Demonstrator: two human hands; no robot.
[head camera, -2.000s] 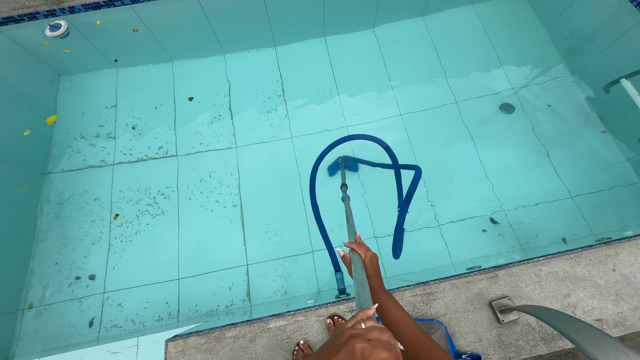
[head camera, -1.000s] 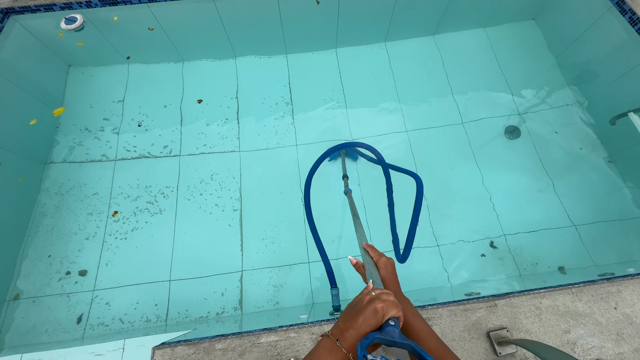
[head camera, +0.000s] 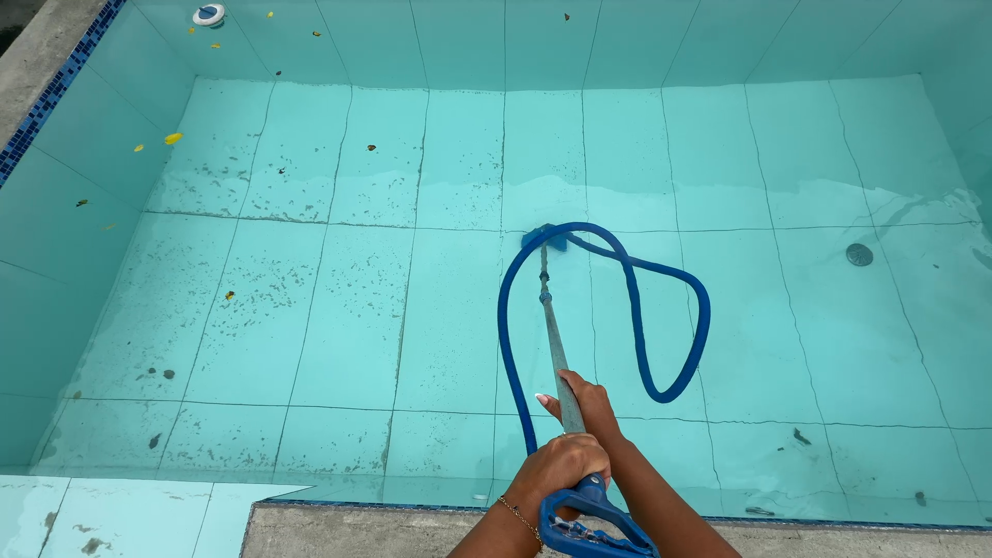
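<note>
A metal telescopic pole (head camera: 555, 333) slants down into the pool water. My left hand (head camera: 567, 463), with a bracelet at its wrist, is closed round the pole just above its blue plastic handle (head camera: 593, 518). Farther along, my right hand (head camera: 590, 403) wraps the pole from the right, its thumb showing on the left side. At the pole's far end a blue pool vacuum head (head camera: 556, 239) rests on the tiled floor, partly hidden by a blue hose (head camera: 505, 310). The hose loops over the head and to the right; its near end passes out of sight behind my left hand.
Dark debris (head camera: 263, 310) speckles the floor tiles at left. Yellow leaves (head camera: 173, 139) and a white-and-blue floating dispenser (head camera: 208, 15) are at upper left. A round drain (head camera: 859, 254) lies at right. The concrete pool edge (head camera: 349, 531) runs along the near side.
The blue handle, out of sight two seconds ago, now shows below my left hand. The hose's right-hand loop has spread wider. Both hands remain on the pole.
</note>
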